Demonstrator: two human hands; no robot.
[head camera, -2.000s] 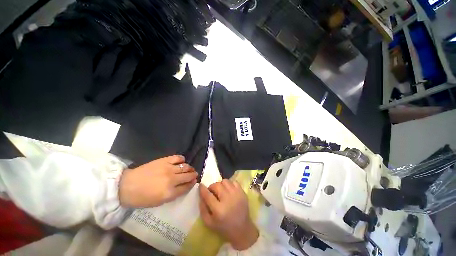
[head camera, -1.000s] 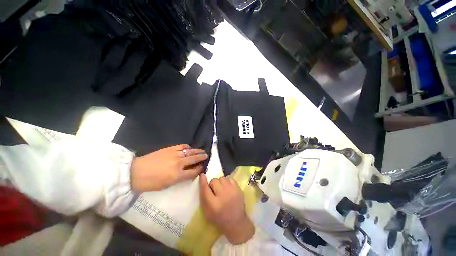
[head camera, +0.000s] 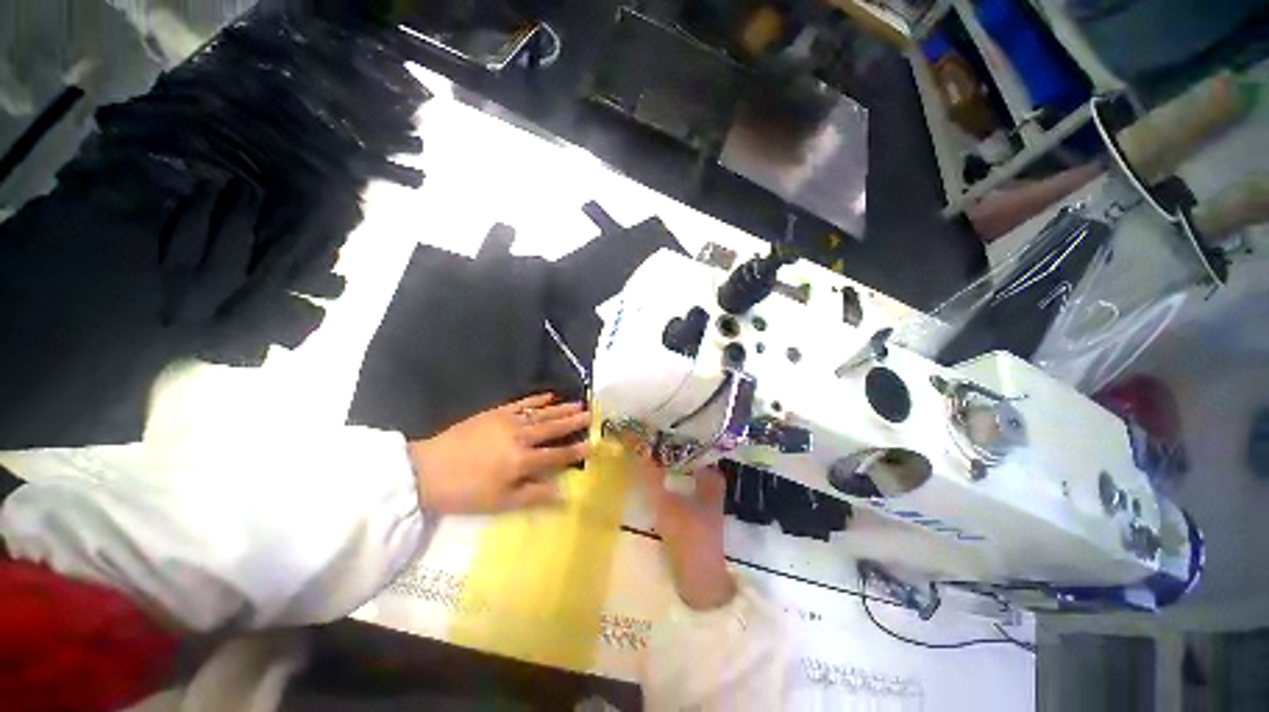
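A black fabric panel lies on the white table, its right part hidden behind the sewing machine head. A thin pale zipper line shows beside the head. My left hand, with a ring, lies palm down with its fingertips on the panel's lower edge by the needle area. My right hand is blurred, right of the needle area; its fingertips are partly hidden under the head, and its grip cannot be told. The white label is not visible.
A yellow sheet lies under and below my hands. A shaggy heap of black pieces fills the left. Small black pieces lie behind the machine arm. A thin black cable crosses the table at right.
The view has shifted, showing more of the machine arm. The panel and both hands are now at the machine head, which covers the label side. My right hand has moved away from my left.
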